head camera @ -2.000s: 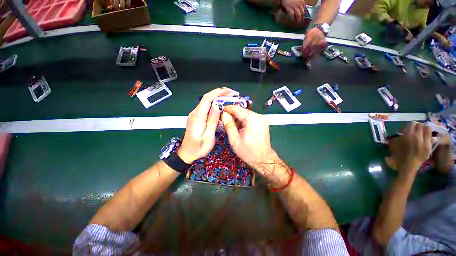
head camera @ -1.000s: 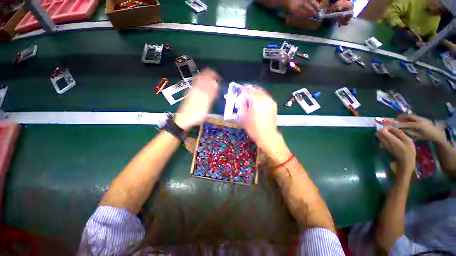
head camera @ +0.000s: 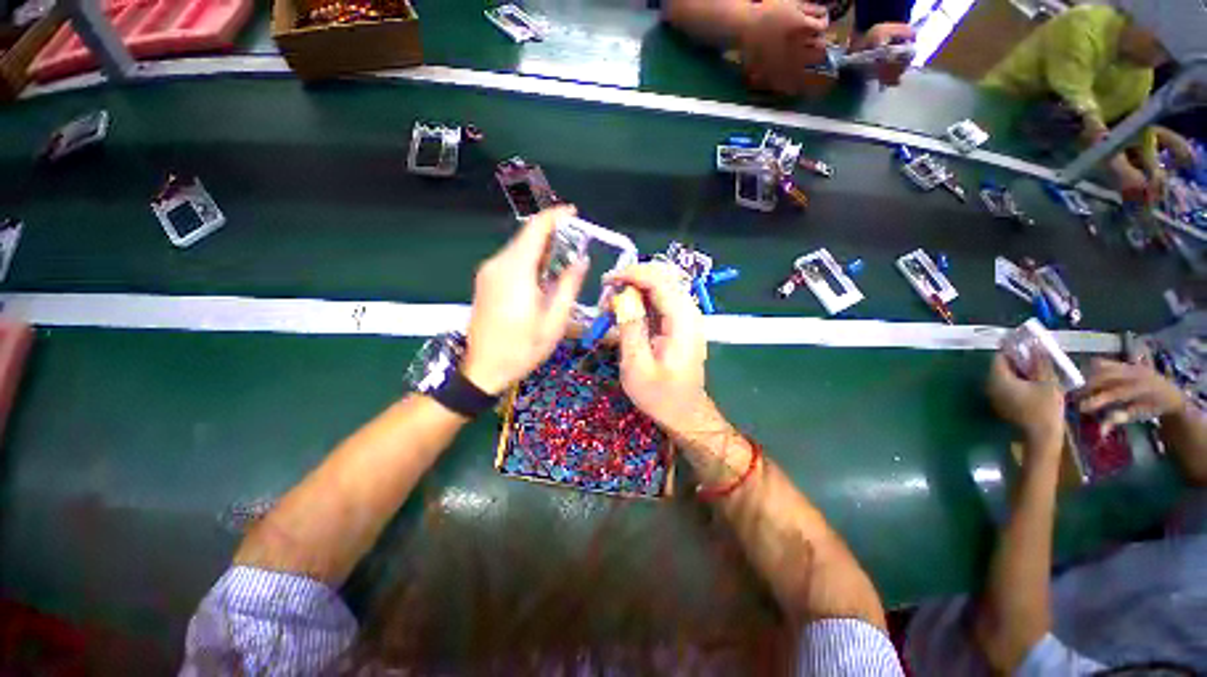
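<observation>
My left hand [head camera: 519, 311] holds a white housing [head camera: 612, 247] with a rectangular window, raised over the near rail. My right hand [head camera: 659, 341] is at the housing's lower right side, thumb and fingers closed around a bright blue part [head camera: 597, 328]. A pale yellow cover shows on a right fingertip. Below the hands is the open parts box [head camera: 582, 491], a shallow cardboard tray full of tiny red and blue-grey pieces. Another unit with a blue part [head camera: 716, 277] lies on the belt just beyond my right hand, partly hidden.
More housings [head camera: 829, 280] lie scattered on the dark green belt [head camera: 331, 251] beyond the pale near rail [head camera: 238, 314]. A brown carton [head camera: 347, 50] and pink-red trays [head camera: 139, 33] stand at far left. Another worker's hands [head camera: 1032, 390] are at right; others work across the belt.
My left hand, empty and reaching over the belt a second ago, now holds a housing. The unit formerly in my right hand is gone from it; my right hand now grips a blue part.
</observation>
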